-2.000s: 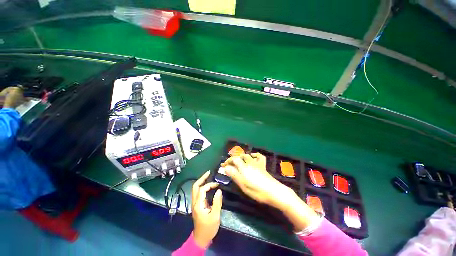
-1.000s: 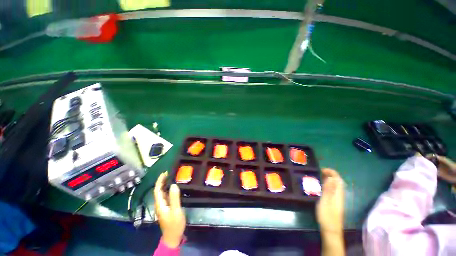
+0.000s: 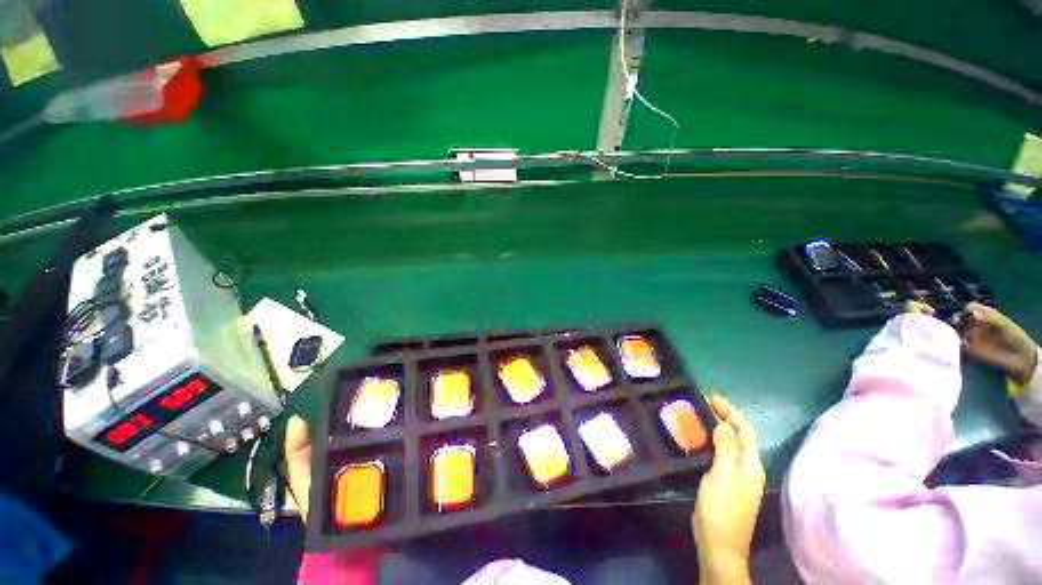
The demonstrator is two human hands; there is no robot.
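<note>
A black foam tray point(image 3: 499, 443) with two rows of pockets is held raised and slightly tilted in front of me. Each pocket holds a smartwatch unit point(image 3: 453, 475) with a lit screen, orange, red-orange or whitish. My left hand point(image 3: 299, 469) grips the tray's left end, mostly hidden behind it. My right hand point(image 3: 729, 486) grips the right end. Another dark tray edge point(image 3: 429, 343) shows behind and below the held tray.
A white power supply point(image 3: 171, 343) with red digits stands at left, cables below it. A paper note point(image 3: 269, 314) with a watch and pen lies beside it. A single watch point(image 3: 776, 301) lies at right. A neighbour's pink sleeve point(image 3: 903, 423) and black tray point(image 3: 846, 294) are far right.
Two seconds ago my hands worked over a watch at the tray; now both hold its ends. Since one second ago the tray has come up closer and tilted. The view has shifted right.
</note>
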